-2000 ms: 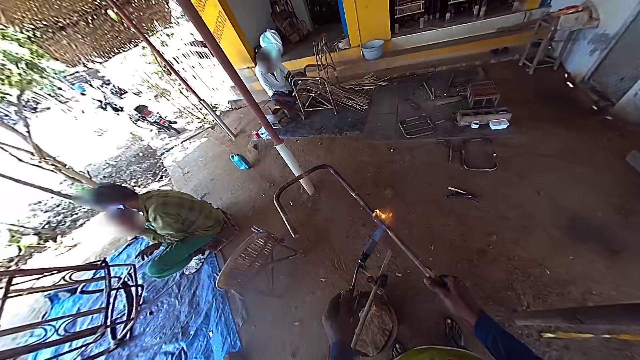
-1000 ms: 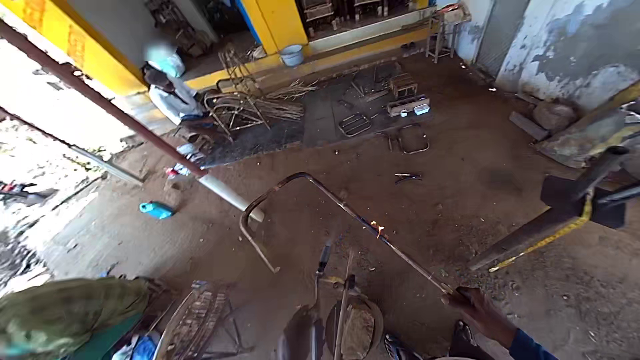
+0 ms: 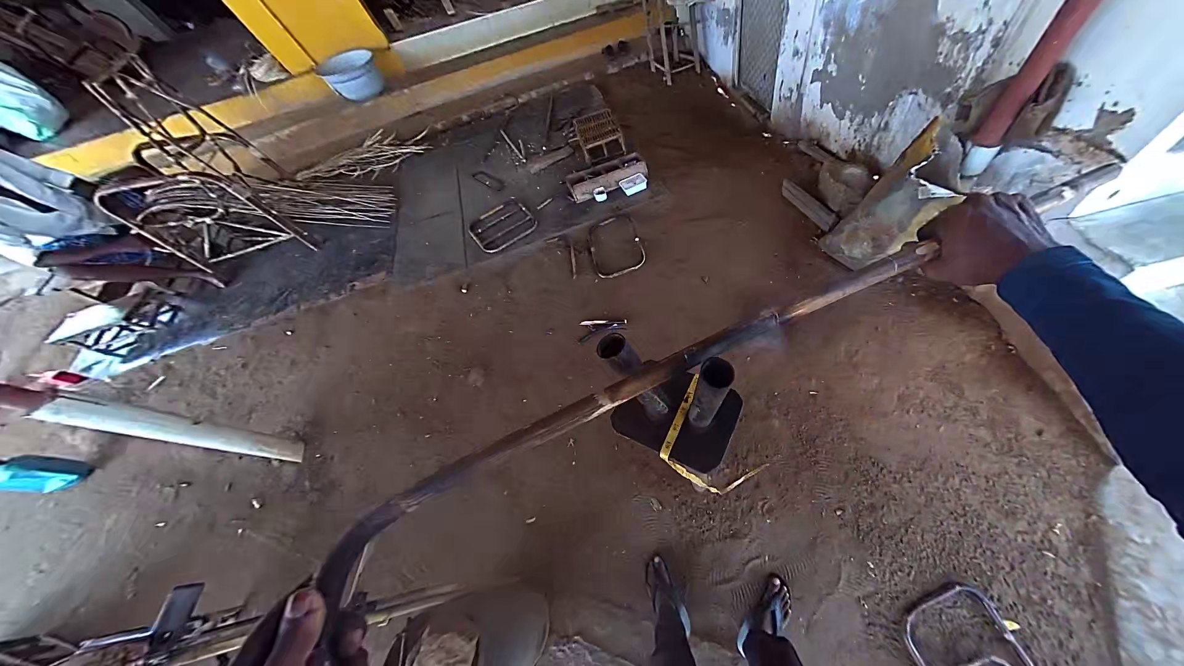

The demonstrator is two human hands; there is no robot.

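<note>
A long bamboo or cane pole point(image 3: 518, 442), scorched dark in places, runs diagonally across the view and bends near its lower left end. My right hand point(image 3: 985, 239), in a dark blue sleeve, grips its upper right end. Around the bent part at the bottom left closes my left hand point(image 3: 301, 629). Beneath the pole's middle, two upright metal pipes point(image 3: 710, 393) rise from a dark plate, with a yellow measuring tape point(image 3: 680, 421) lying across the plate. Beside my left hand is a metal tool point(image 3: 176, 615), partly cut off by the frame.
A post point(image 3: 166, 425) slants in from the left. Behind it a seated person point(image 3: 55, 213) is beside a cane frame point(image 3: 203, 217) and thin canes. Pliers point(image 3: 603, 325) and a rounded frame point(image 3: 617, 247) lie on the dirt floor. Another rounded frame point(image 3: 962, 610) is at bottom right.
The view has swung right. The pole now lies over the upright pipes, with its bent end low at the left, where my left hand has taken hold. The flame seen at the pole earlier is not visible.
</note>
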